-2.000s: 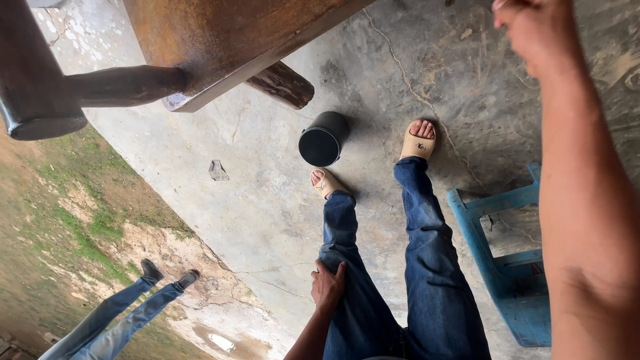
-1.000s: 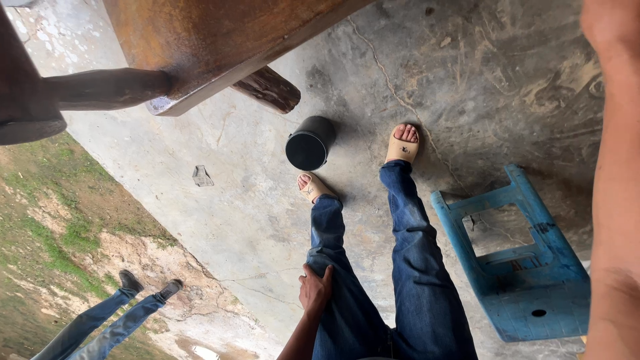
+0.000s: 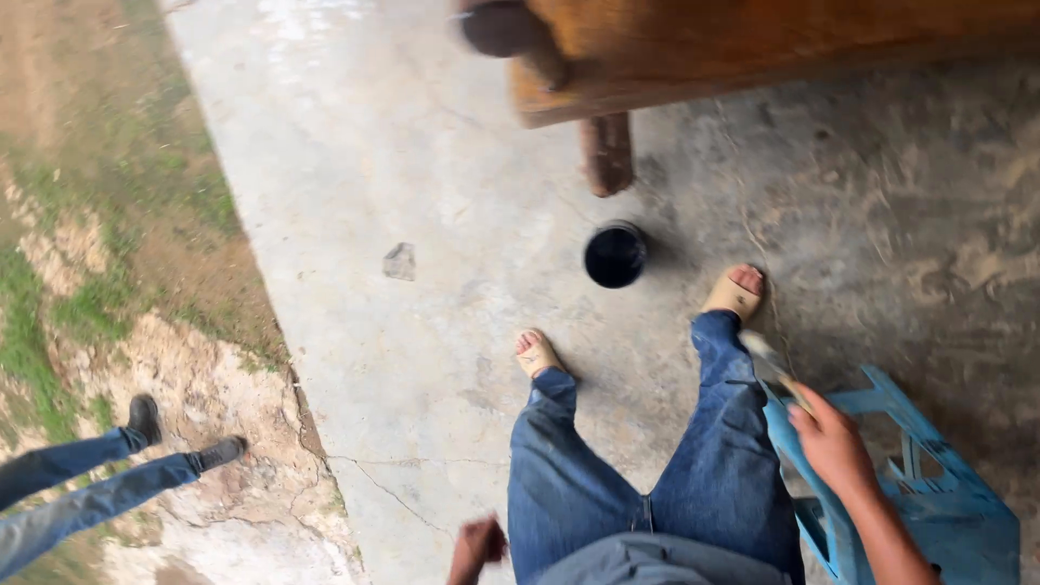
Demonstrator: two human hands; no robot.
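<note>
My right hand [image 3: 829, 443] is shut on the handle of a paintbrush [image 3: 776, 366], its pale bristles pointing up and left beside my right lower leg. Below that hand is a blue plastic stool [image 3: 951, 520], lying tilted. My left hand [image 3: 481, 540] hangs beside my left thigh, blurred, with its fingers curled; nothing shows in it. A black bucket [image 3: 615, 256] stands on the concrete floor in front of my feet, dark inside.
Wooden furniture [image 3: 699, 57] with a thick brown slab and a rounded leg [image 3: 607, 154] stands beyond the bucket. A flat grey scrap [image 3: 400, 262] lies on the concrete. At left, past the slab's edge, another person's legs [image 3: 97, 467] show on dirt and grass.
My right hand has come down from the upper right to beside my right leg, and the brush now shows. My left hand has left my thigh. The view has turned and shifted.
</note>
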